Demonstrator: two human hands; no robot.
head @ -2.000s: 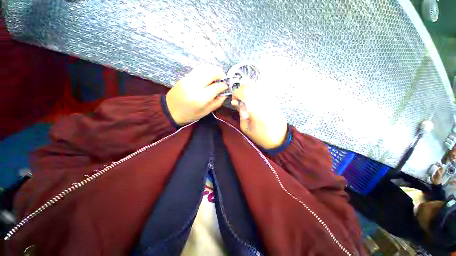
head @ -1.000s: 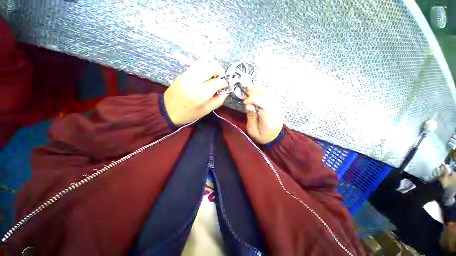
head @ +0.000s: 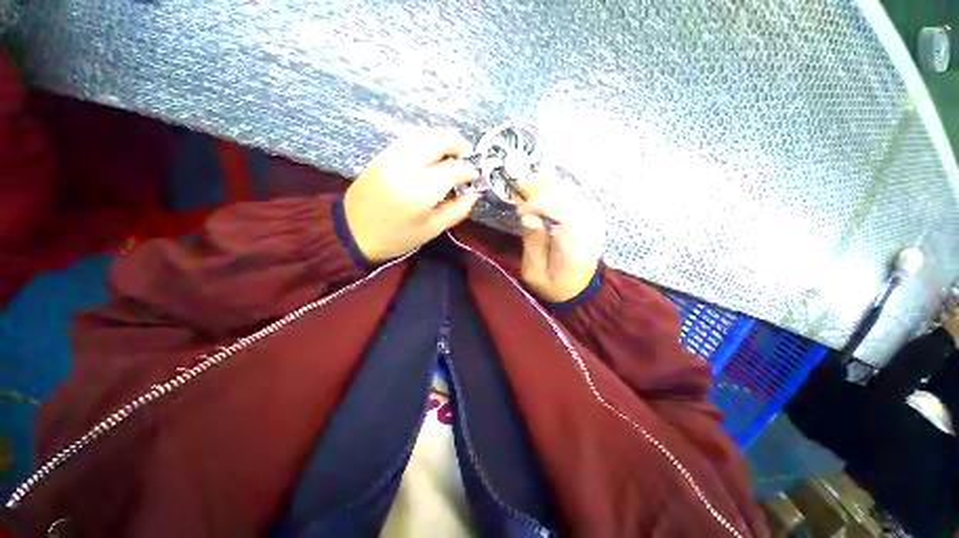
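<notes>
A pale round fan head [head: 509, 158] with curved blades inside its ring is held upright near the bench's front edge, its open face towards me. My left hand [head: 412, 198] is closed on its left side, with fingertips and thumb pinched at the ring's lower left. My right hand [head: 559, 238] is at its lower right, fingers curled with the fingertips against the ring. Whether the right hand holds a tool is hidden by glare and the fingers.
The bench [head: 673, 95] has a shiny silvery bubble-textured cover. A blue slotted basket [head: 749, 363] is below its edge at right. A black-handled thing with a pale tip [head: 906, 261] lies at the right bench edge. A person's dark sleeve [head: 878, 420] is at far right.
My right hand has moved slightly down and right from the middle of the fan head, so more of its blades show. My left hand stays on the ring. The neighbouring person has shifted.
</notes>
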